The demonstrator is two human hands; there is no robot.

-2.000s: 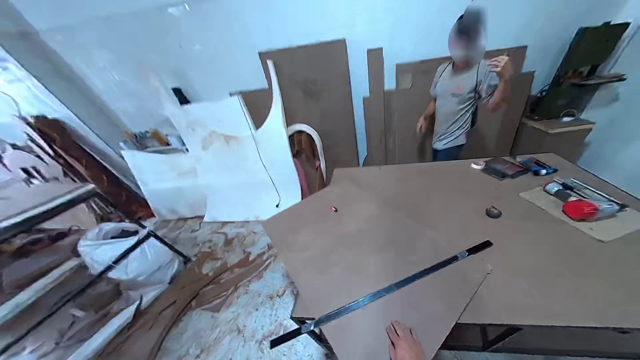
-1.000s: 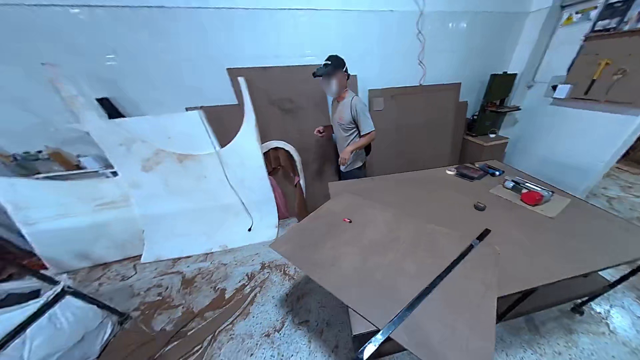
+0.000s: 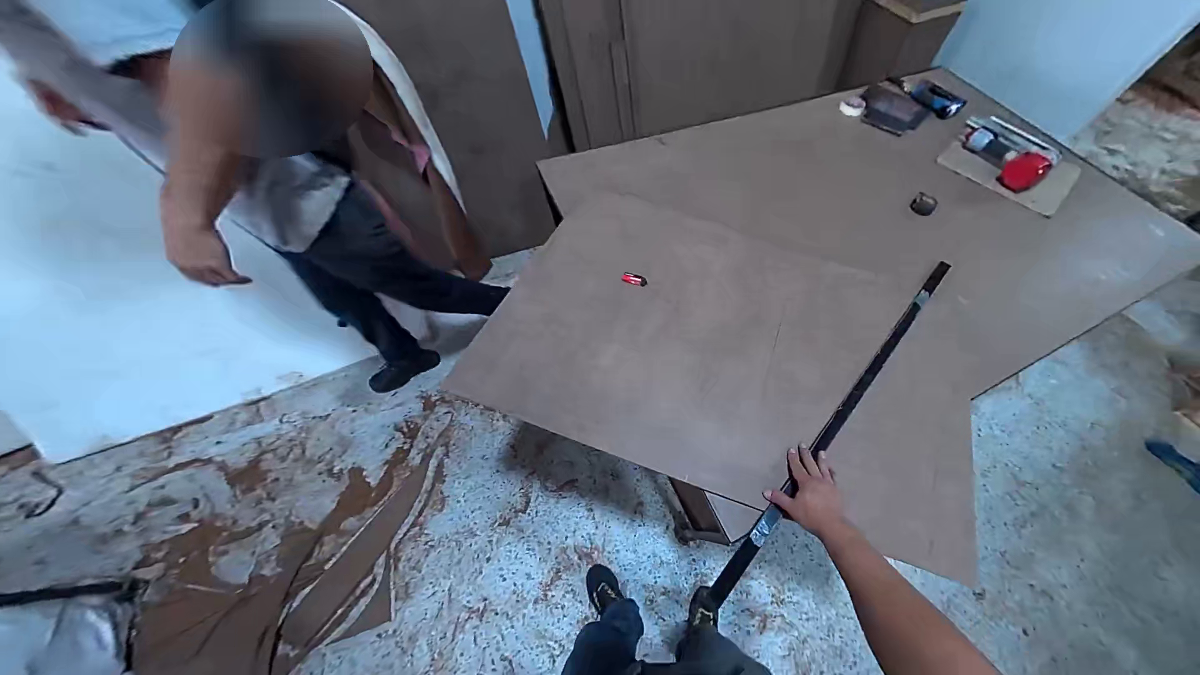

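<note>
My right hand [image 3: 812,489] rests on a long black straight bar [image 3: 867,375], its fingers spread across the bar near the board's front edge. The bar lies slanted over a loose brown board [image 3: 684,347], and its near end juts out past the edge, above my shoes. On the board, left of the bar, lies a small red and black object [image 3: 634,279]. That board overlaps a larger brown sheet [image 3: 1050,272], on which a small dark round object [image 3: 923,203] sits. My left hand is out of view.
Another person [image 3: 328,216] walks at the left beside white panels [image 3: 141,309]. A red and silver tool [image 3: 1024,171] lies on a small board at the far right, near a dark flat case [image 3: 895,108]. Brown offcuts [image 3: 328,581] litter the floor.
The other person has come from the back wall to the left, nearer me. My right hand, out of view one second ago, is now on the bar. The view has tilted down.
</note>
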